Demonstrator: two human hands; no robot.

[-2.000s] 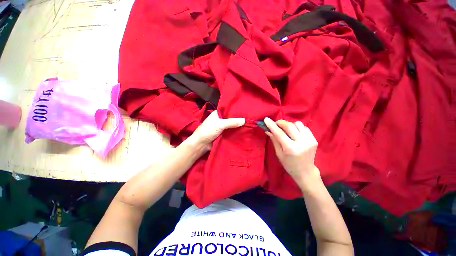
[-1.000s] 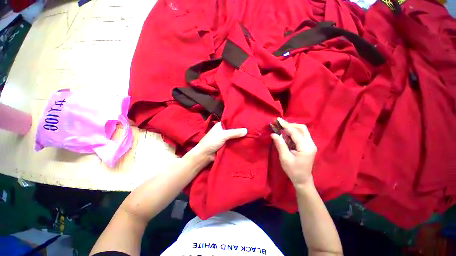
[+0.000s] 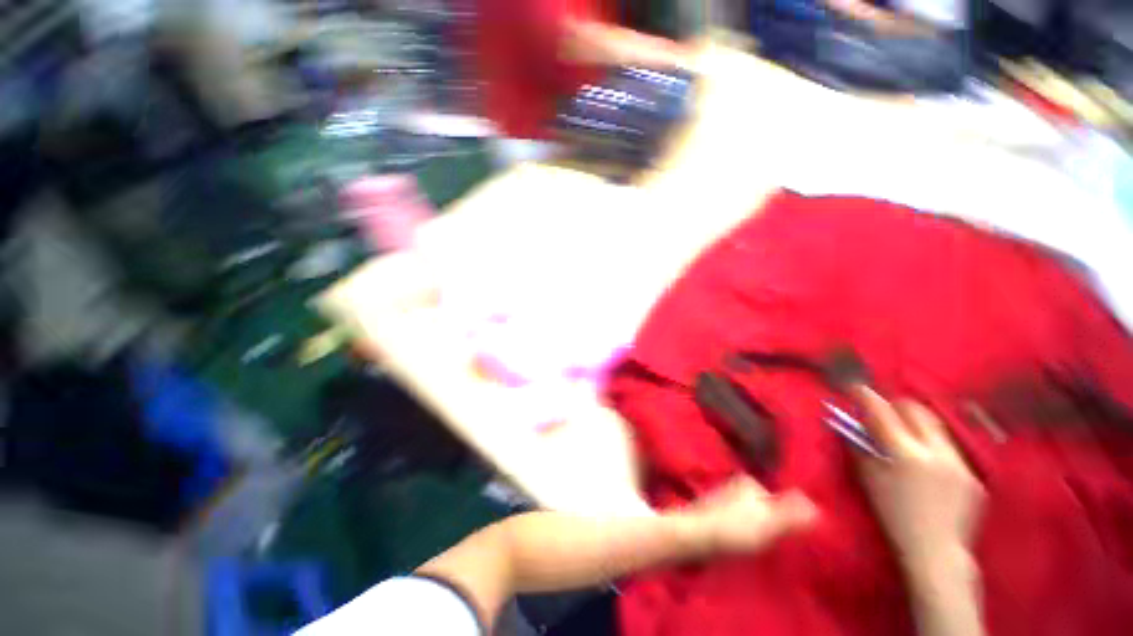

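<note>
The red garment (image 3: 857,286) lies in a large heap on the right side of the pale table, blurred by motion. Dark strips (image 3: 736,416) show among its folds. My left hand (image 3: 752,516) is on the near part of the red cloth, blurred, with fingers bent; whether it pinches the cloth cannot be told. My right hand (image 3: 913,466) is over the cloth to the right of it and holds thin metallic snips (image 3: 855,429) at the fingers, pointing up and left.
The pale table (image 3: 578,211) has a corner at the left. A blurred pink cylinder (image 3: 388,211) is at its left edge, with washed-out pink-purple plastic (image 3: 547,373) on top. A person in red (image 3: 516,68) is at the far side beside a dark item. Green floor with blue objects lies left.
The view has swung left and up, so the garment and both hands appear further right and more room shows. The metallic snips now show more clearly in my right hand.
</note>
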